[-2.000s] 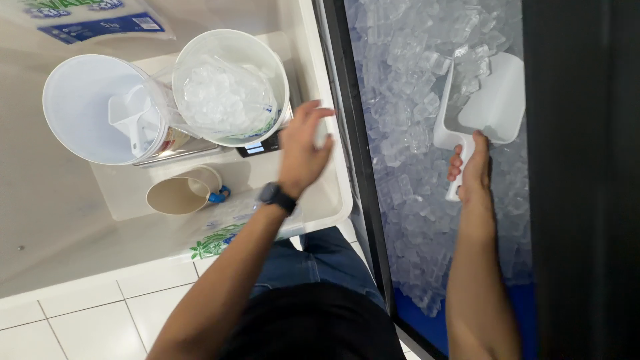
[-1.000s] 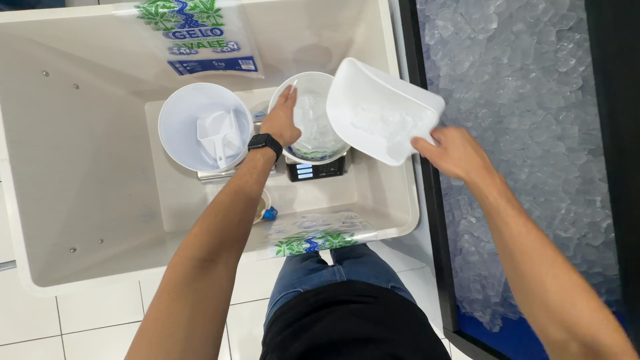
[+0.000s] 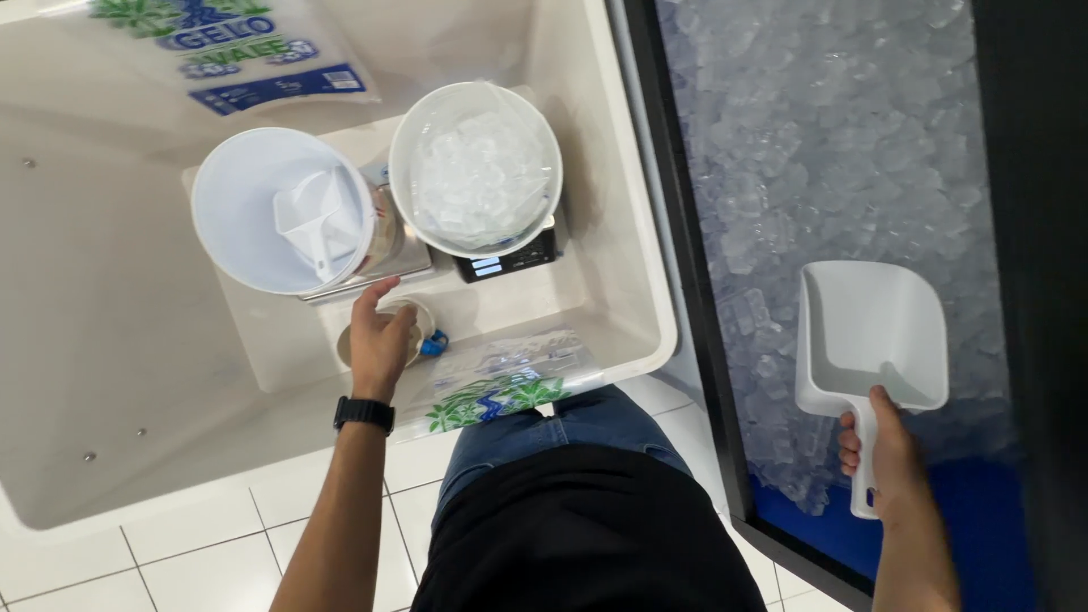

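My right hand (image 3: 884, 450) grips the handle of a white plastic scoop (image 3: 875, 331), which looks empty and lies over the ice cubes (image 3: 833, 153) in the bin at the right. My left hand (image 3: 381, 340) holds nothing, fingers apart, above a small beige container (image 3: 350, 344) with a blue item (image 3: 434, 342) at its side. A white bucket (image 3: 549, 204) lined with a clear bag of ice (image 3: 484, 174) stands by a black digital scale (image 3: 510, 262), partly over it. To its left, a second white bucket (image 3: 229, 212) holds smaller white scoops (image 3: 316, 217).
A large beige plastic tub (image 3: 650, 289) surrounds the buckets. Printed plastic bags hang over its far wall (image 3: 289, 89) and near rim (image 3: 501, 399). The black frame (image 3: 693, 229) of the ice bin runs close along the tub's right side.
The scoop, tilted with ice beside the bagged bucket one second ago, is now back over the ice bin and looks empty. My left hand has left that bucket's rim for the small beige container.
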